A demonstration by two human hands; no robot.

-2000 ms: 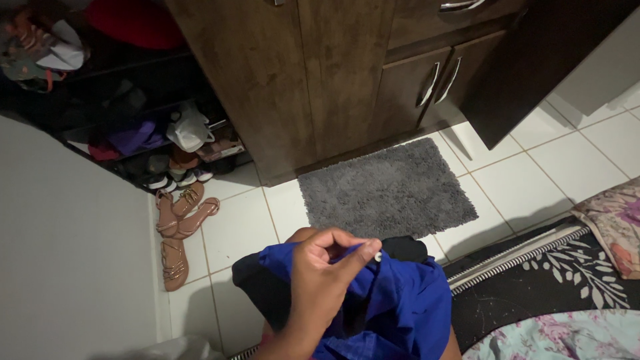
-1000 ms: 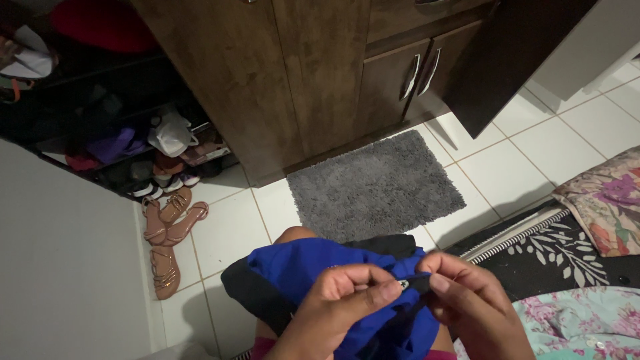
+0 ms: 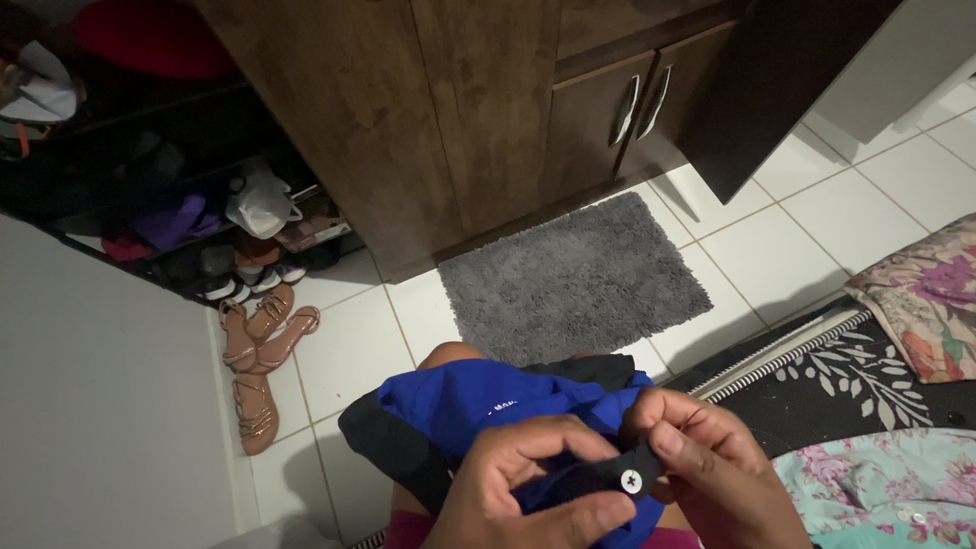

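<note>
A blue and black garment [image 3: 473,396] lies across my lap, with small white writing on its blue part. A white button [image 3: 631,481] with dark thread at its middle sits on a black band of the garment. My left hand [image 3: 534,480] holds the band from the left, thumb just below the button. My right hand [image 3: 709,457] pinches the band's end between thumb and fingers, to the right of the button. Whether a needle is held cannot be seen.
A grey shaggy rug [image 3: 572,278] lies before a dark wooden wardrobe [image 3: 488,130] with one door swung out. Sandals [image 3: 255,412] rest beside a shoe rack [image 3: 183,259] at left. Floral fabrics [image 3: 877,480] lie on the patterned mattress [image 3: 831,374] at right.
Two seconds ago only one hand showed plainly, at the garment; now both hold the black band. Since one second ago the button has come to face the camera more fully.
</note>
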